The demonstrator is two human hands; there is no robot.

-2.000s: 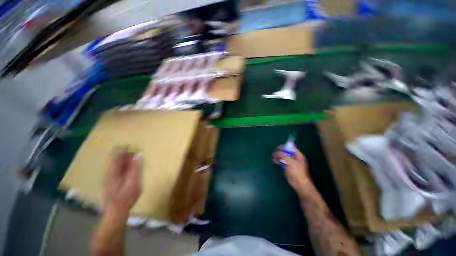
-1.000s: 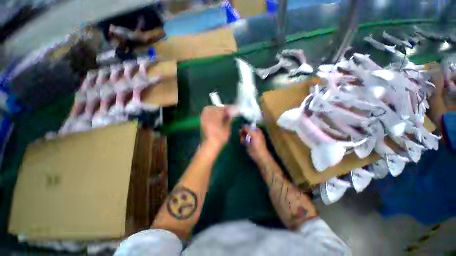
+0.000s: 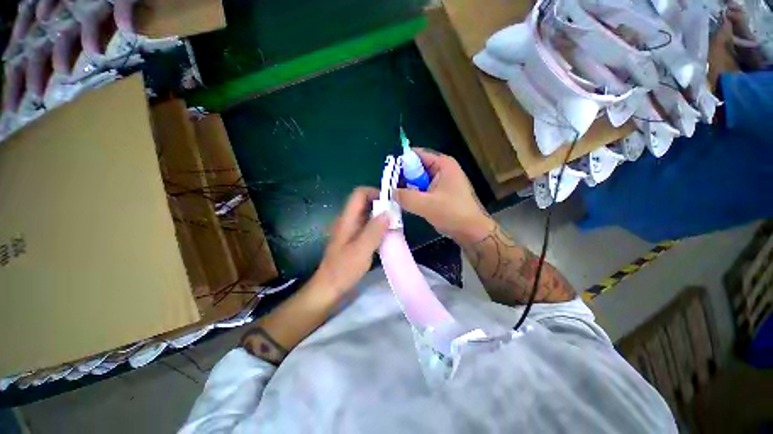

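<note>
My left hand (image 3: 354, 246) grips a pink-and-white cat-ear headband (image 3: 411, 280) near its far end. The headband points away from me, its near white part resting against my shirt. Its white pronged end (image 3: 390, 178) sticks up past my fingers. My right hand (image 3: 445, 195) holds a blue glue bottle (image 3: 415, 169) with a pale green nozzle pointing up and away, just right of the prongs. My right thumb and fingertips are at the base of the prongs. I cannot tell whether the nozzle touches anything.
A dark green mat (image 3: 297, 127) lies ahead, with a green edge strip (image 3: 330, 63). A cardboard-topped stack (image 3: 76, 237) stands left, rows of headbands (image 3: 68, 51) beyond it. A headband heap (image 3: 593, 76) lies on cardboard at right. A black cable (image 3: 542, 246) hangs near my right arm. A person's blue clothing shows right.
The headband, held out ahead a second ago, is now close to my body with its pronged end away from me. Both hands have come nearer, and the view has tilted down.
</note>
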